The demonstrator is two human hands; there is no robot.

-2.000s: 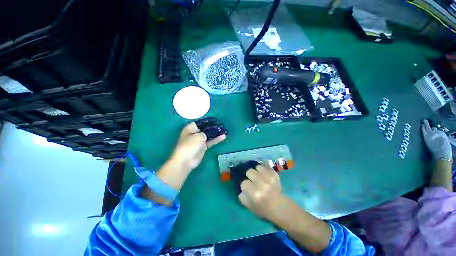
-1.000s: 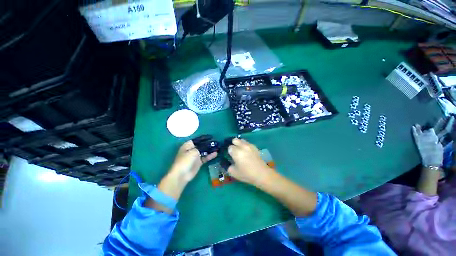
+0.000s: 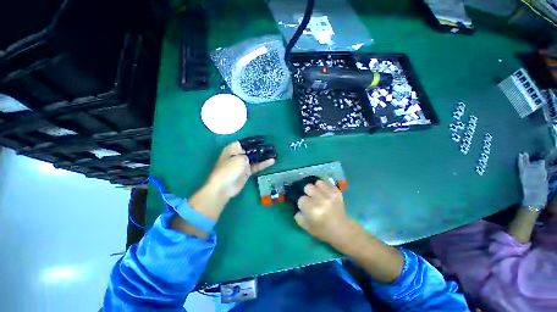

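Note:
The flat grey fixture with an orange-red front edge (image 3: 302,172) lies on the green bench in front of me. Small silver pieces stand in its seats at the left end and near the right end. My right hand (image 3: 320,210), with black finger coverings, is over the middle of the fixture, fingertips down at its seats. The fingers hide any part there. My left hand (image 3: 235,167), also with black finger coverings, is above and left of the fixture, fingers curled. Tiny bright specks show on them, too small to tell. A few loose screws (image 3: 298,144) lie behind the fixture.
A black divided parts tray (image 3: 371,129) holds small parts, with the electric screwdriver (image 3: 342,78) across it. A bag of screws (image 3: 262,76) and a round white disc (image 3: 224,114) are left. Rows of silver pieces (image 3: 469,131) and a person's gloved hand (image 3: 534,181) are right.
Since one second ago my right hand has moved from beside my left hand down onto the middle of the fixture. My left hand has stayed near its place. The view has shifted.

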